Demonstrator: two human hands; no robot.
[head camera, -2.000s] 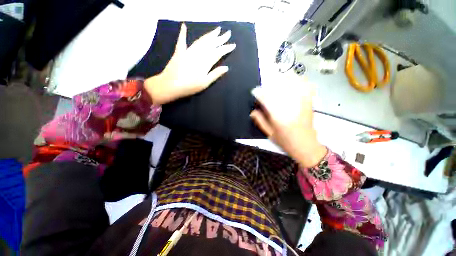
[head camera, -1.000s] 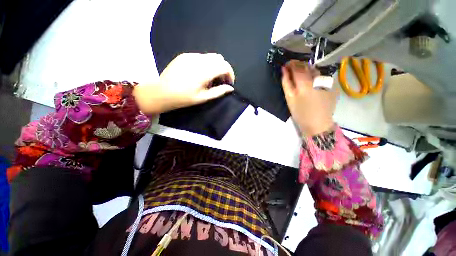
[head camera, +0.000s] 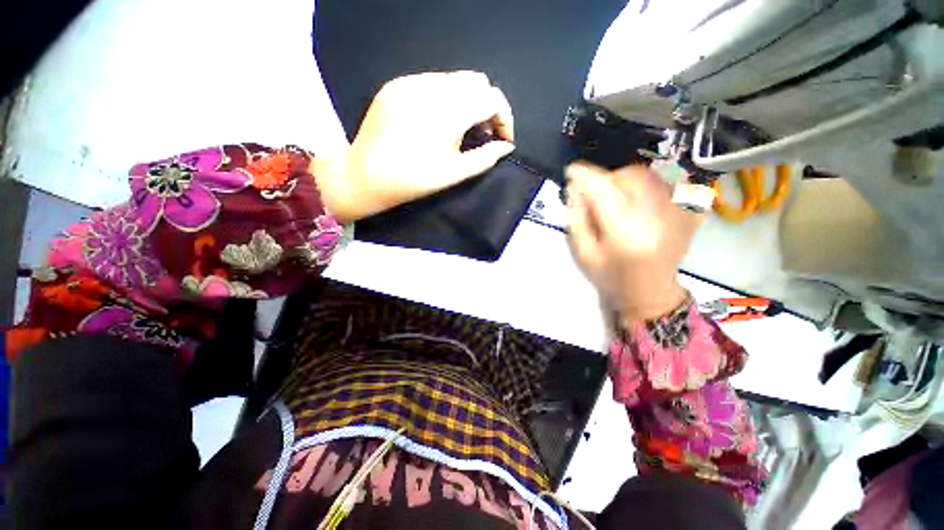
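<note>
A large black garment panel (head camera: 414, 39) lies on the white table, its right side running under the sewing machine head (head camera: 714, 52). My left hand (head camera: 430, 140) grips the panel with curled fingers; a folded flap of the cloth hangs below it. My right hand (head camera: 626, 233) is blurred beside the presser foot and needle (head camera: 688, 166), near the cloth's edge. Whether its fingers hold the cloth cannot be told.
Orange-handled scissors (head camera: 750, 192) lie on the machine bed behind the needle area, partly hidden. Red-orange snips (head camera: 740, 307) lie right of my right wrist. Crumpled white fabric (head camera: 818, 466) is at the lower right. The checked apron (head camera: 414, 388) covers the lap.
The panel has moved up and right to the machine. My left hand has gone from lying flat to gripping the cloth with a flap folded. My right hand has moved to the presser foot, then slightly down.
</note>
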